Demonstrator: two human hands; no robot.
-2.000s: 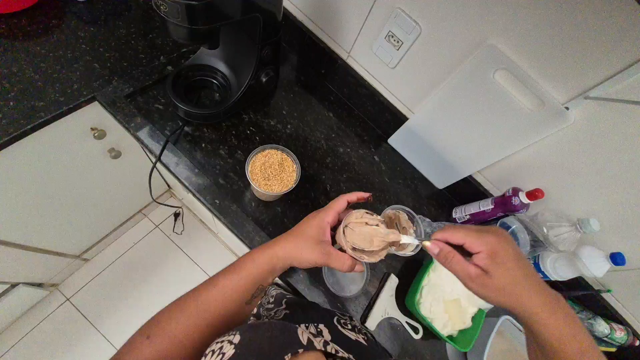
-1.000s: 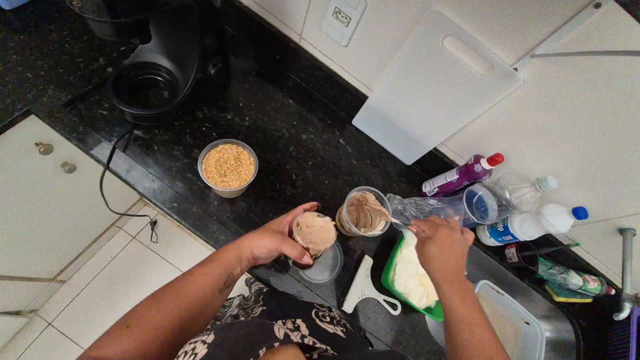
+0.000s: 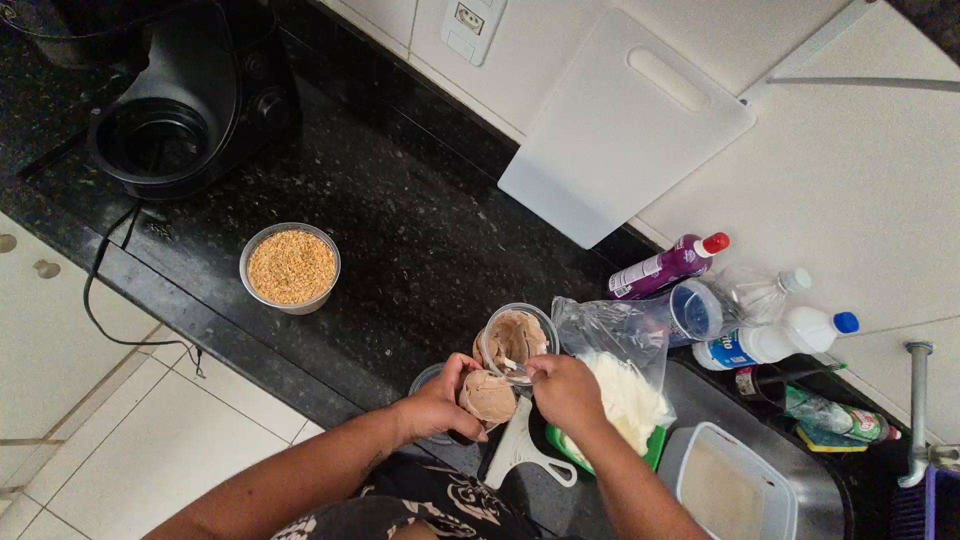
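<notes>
My left hand (image 3: 442, 405) is closed around a small cup filled with light brown cream (image 3: 489, 397). Just beyond it stands a clear plastic cup with brown cream inside (image 3: 517, 341). My right hand (image 3: 562, 390) grips a utensil whose white handle (image 3: 514, 366) shows at that cup's rim; its far end is hidden. Beneath my right forearm is a green container (image 3: 656, 448) with white cream (image 3: 619, 397). A clear plastic cup of chopped nuts or crumbs (image 3: 291, 268) stands to the left. Part of a round clear container (image 3: 427, 375) shows behind my left hand.
A black appliance (image 3: 187, 112) with a cord is at the back left. A white cutting board (image 3: 622, 127) leans on the tiled wall. Bottles, including a purple one (image 3: 664, 266), a plastic bag (image 3: 600, 322), a white squeegee-like tool (image 3: 521, 450) and a sink holding a white tub (image 3: 731, 487) are right.
My right hand has moved back to the cream cup from farther right. My left hand with the small filled cup is now close beside that cup, having been apart from it a second ago.
</notes>
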